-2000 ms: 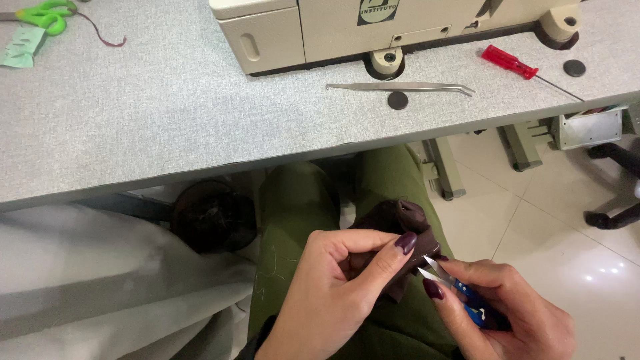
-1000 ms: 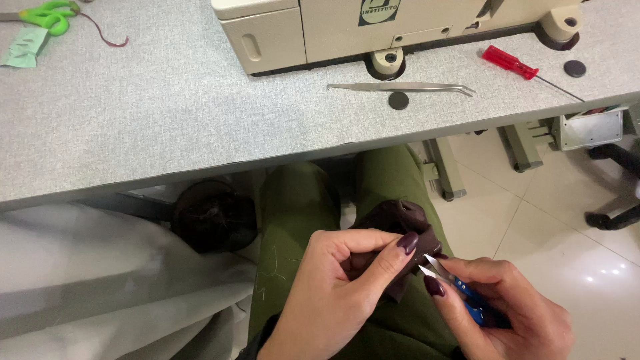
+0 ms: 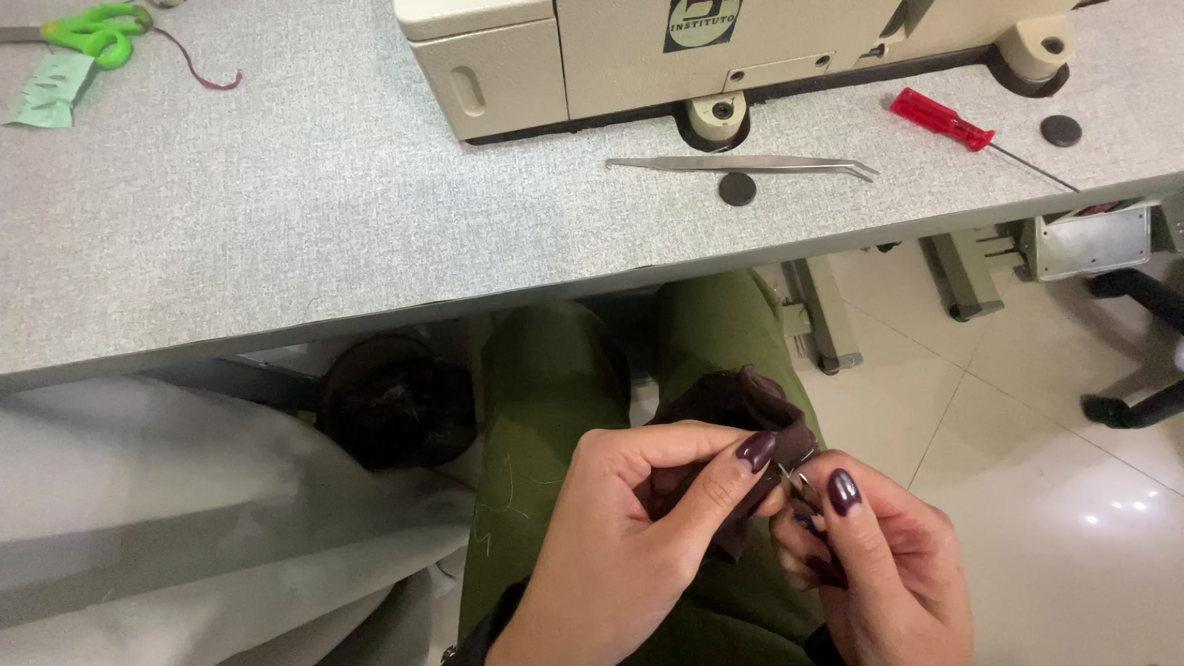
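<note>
Above my lap, my left hand (image 3: 647, 527) pinches a piece of dark maroon fabric (image 3: 740, 398) between thumb and fingers. Close against its right side, my right hand (image 3: 879, 546) holds thread snips (image 3: 803, 495), mostly hidden by the fingers. The metal tips point up and left at the fabric, near my left thumb. A small bit of light thread or metal shows by the tips; which one, I cannot tell.
On the grey table (image 3: 277, 213) lie bent-tip tweezers (image 3: 740, 164), dark discs (image 3: 737, 189), a red-handled screwdriver (image 3: 943, 120), green-handled scissors (image 3: 102, 32) and a mint-green scrap (image 3: 55, 91). A beige sewing machine (image 3: 629, 65) stands at the back. Pale cloth (image 3: 213, 518) hangs lower left.
The right hand has turned and closed in beside the left fingers. The blue part of the snips, plain before, is now mostly covered. The left hand still pinches the fabric.
</note>
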